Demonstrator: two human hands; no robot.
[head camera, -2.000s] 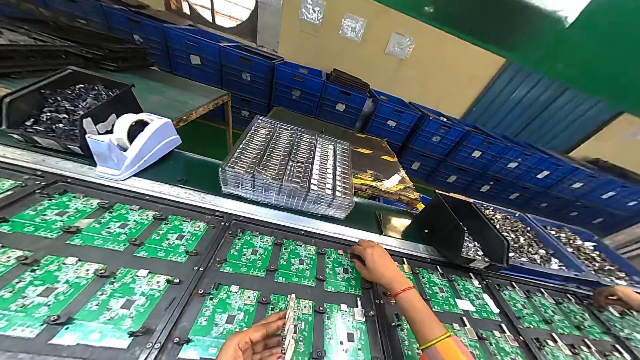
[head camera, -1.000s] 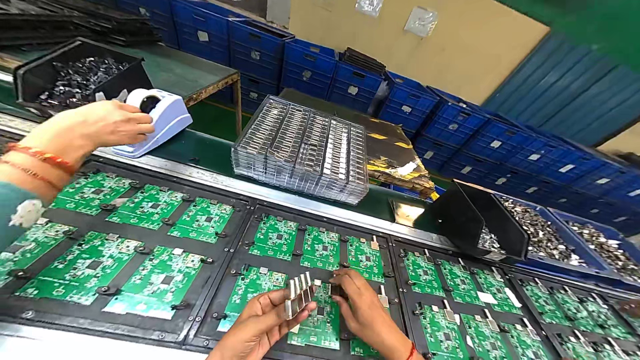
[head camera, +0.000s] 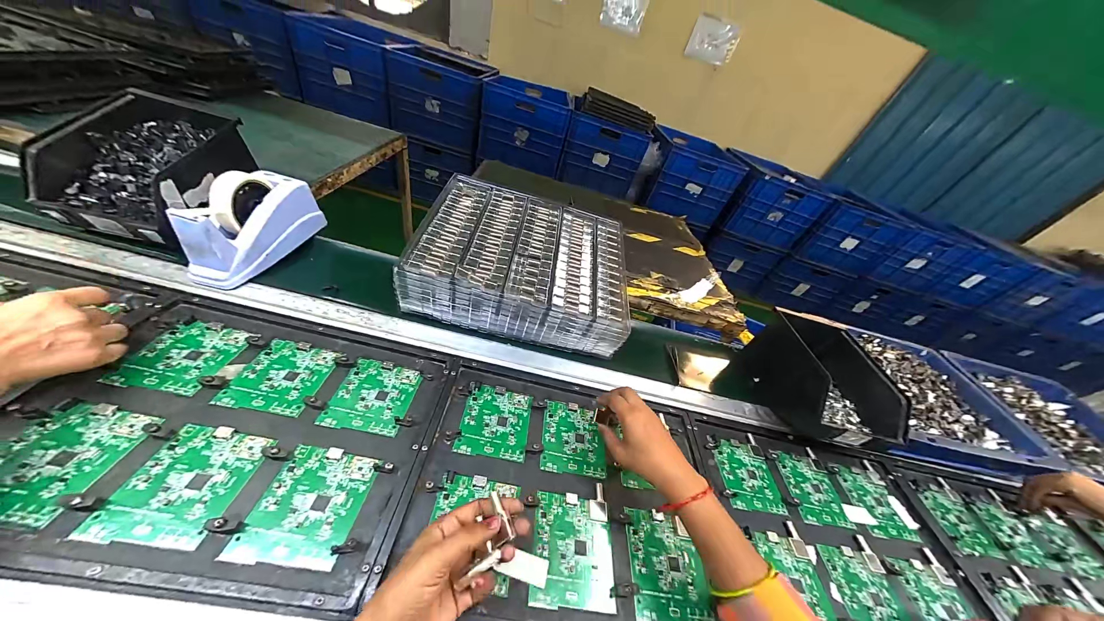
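Note:
My left hand (head camera: 461, 552) is closed around several small metal parts (head camera: 496, 539), held over a black pallet of green circuit boards (head camera: 580, 552). My right hand (head camera: 634, 431) reaches to the top right corner of a circuit board (head camera: 573, 438) in the pallet's upper row, its fingertips on a small dark or metal piece (head camera: 603, 416). A white piece (head camera: 523, 567) shows beside my left fingers, over the lower boards. Some lower-row boards have a shiny metal part (head camera: 597, 504) at their top edge.
Behind the pallets stand stacked clear plastic trays (head camera: 517, 267), a tape dispenser (head camera: 246, 224), a black bin of dark parts (head camera: 129, 168) and another black bin (head camera: 828, 388). Co-workers' hands are at the left (head camera: 60, 336) and right (head camera: 1061, 496). Blue crates (head camera: 526, 129) line the wall.
A co-worker's hand at the left has moved from the tape dispenser down to the boards. My right hand has moved from beside my left hand up to an upper-row board.

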